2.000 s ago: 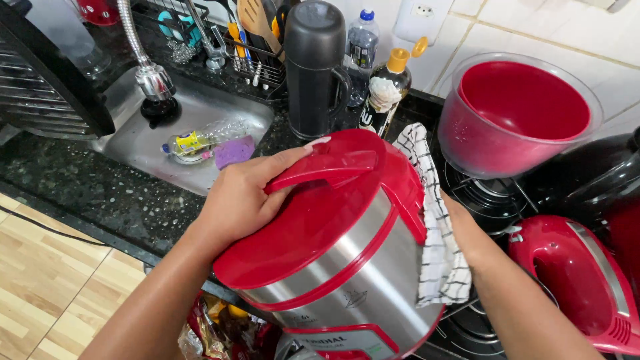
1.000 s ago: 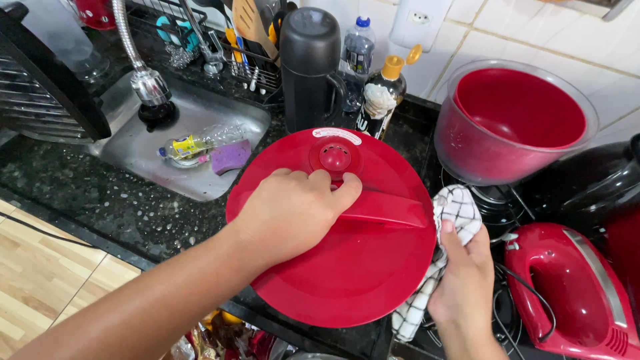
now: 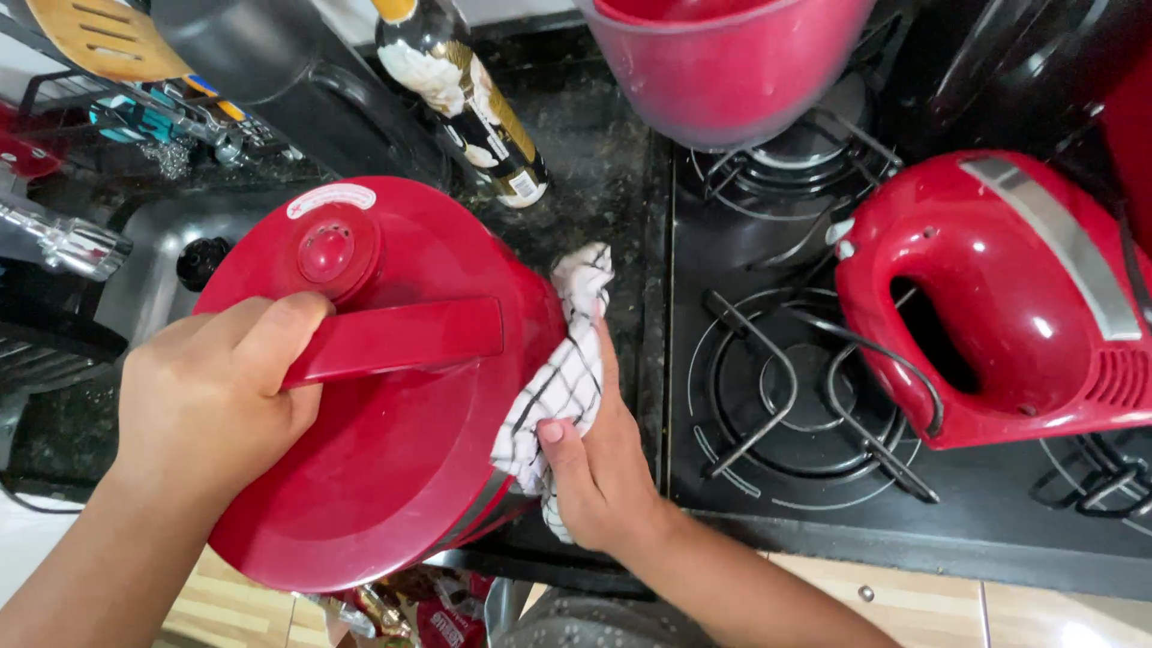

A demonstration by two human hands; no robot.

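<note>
My left hand (image 3: 211,396) grips the handle on the red lid of an electric rice cooker (image 3: 360,486), which is tilted above the dark granite counter's edge. The lid carries a round steam vent and a small white sticker. My right hand (image 3: 598,459) presses a white cloth with a black check pattern (image 3: 567,378) against the cooker's right side. The cloth is bunched between thumb and fingers. Most of the cooker's metal body is hidden beneath the lid.
A sink (image 3: 162,261) and faucet (image 3: 81,247) lie left. Behind stand a black thermos (image 3: 270,63) and a dark bottle (image 3: 477,108). On the gas stove (image 3: 801,531) at right are a red bowl (image 3: 720,72) and a red hand mixer (image 3: 1017,297) with its cord. Packets (image 3: 450,607) show below.
My left hand keeps hold of the lid handle while the cooker's tilt and turn have changed. The cloth in my right hand now lies against the cooker's side. The view has moved closer and rotated.
</note>
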